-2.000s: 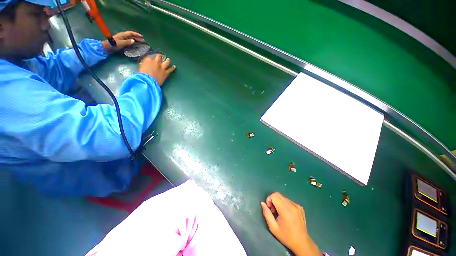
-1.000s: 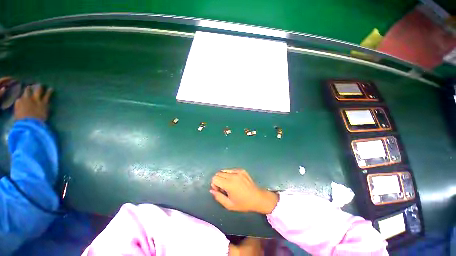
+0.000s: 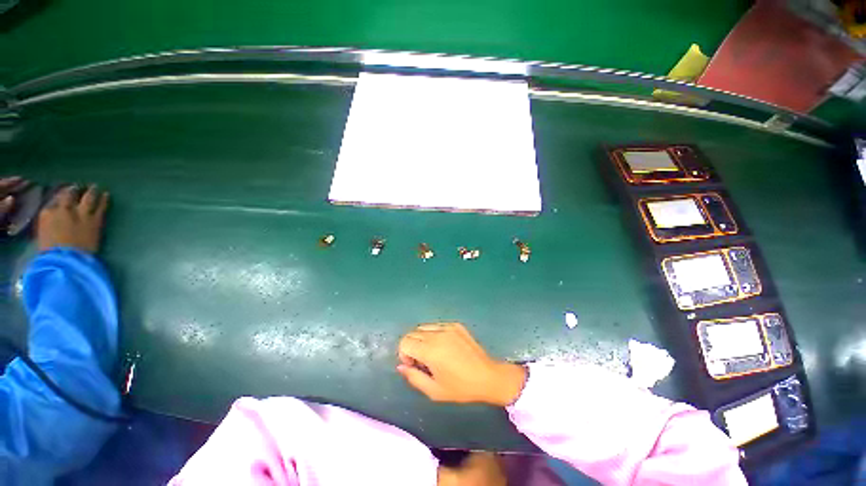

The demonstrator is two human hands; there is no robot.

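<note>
My right hand (image 3: pixel 451 364) rests on the green bench, fingers loosely curled, with nothing visible in it. My left hand (image 3: pixel 472 472) shows only as a blurred piece of skin below the bench edge, cut off by the bottom of the picture; its fingers are hidden. Beyond my right hand, several small gold-brown flex parts lie in a row, from the leftmost part (image 3: pixel 328 240) to the rightmost part (image 3: pixel 523 251). Behind them lies a large white board (image 3: pixel 437 142). At right, a black tray (image 3: pixel 686 327) holds several phone units in a column, most orange-edged, such as this one (image 3: pixel 712 275).
A tiny white scrap (image 3: pixel 571 320) and a larger torn white scrap (image 3: pixel 649 363) lie between my right hand and the tray. At far left, a neighbour's blue sleeve (image 3: pixel 71 304) and hands are near a round dark disc (image 3: pixel 26 211). A metal rail (image 3: pixel 437 65) bounds the back.
The view has swung right since the oldest frame, bringing the whole phone column into view. Over the last second my right hand and the flex parts show no clear movement on the bench.
</note>
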